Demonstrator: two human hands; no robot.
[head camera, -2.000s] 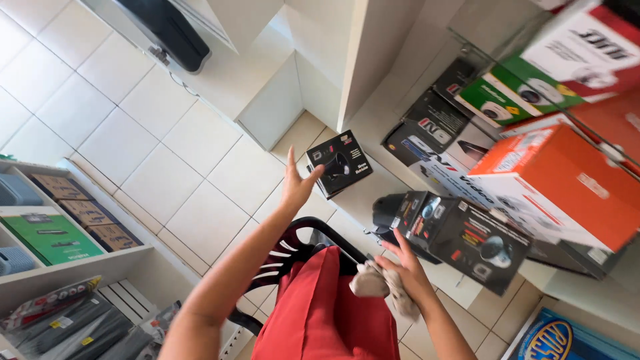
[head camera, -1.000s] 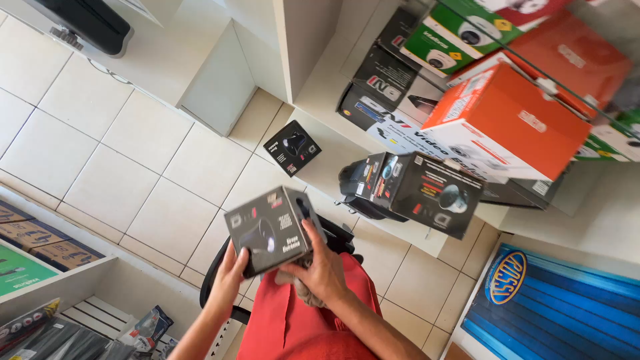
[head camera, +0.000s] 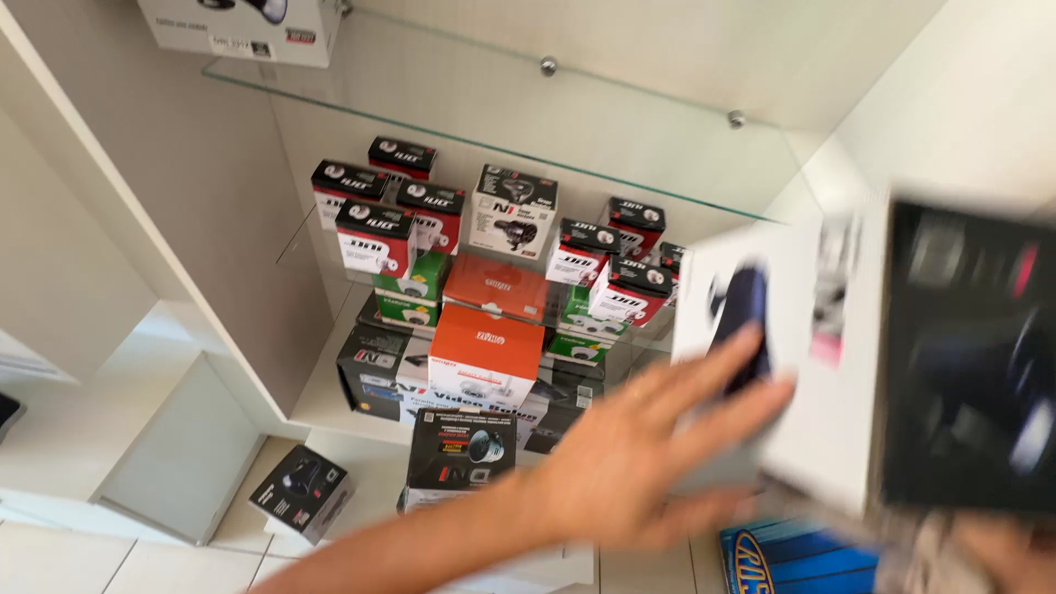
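Observation:
Spread flat, with its fingers apart, my left hand (head camera: 652, 437) is over the side of a white product box (head camera: 784, 355) at the right; whether it presses on it is unclear. Beside that stands a black-faced box (head camera: 973, 355), blurred, cut off by the frame's edge. My right hand (head camera: 1002, 549) is blurred at the lower right corner, under the black-faced box, with a greyish cloth (head camera: 928, 553) by it. Its grip is largely hidden. Past my left forearm a black product box (head camera: 462, 450) stands on the low ledge.
Several small red, white and black boxes (head camera: 375, 239) stand on a glass shelf. An orange box (head camera: 485, 355) sits below among green and black ones. Another glass shelf (head camera: 495, 148) crosses above. A small black box (head camera: 303, 493) lies lower left, a blue package (head camera: 796, 561) lower right.
The view has swung up to the shelves. A second ago both hands held a black-faced box above my lap; now the boxes are at the right and my left hand is spread at a white side.

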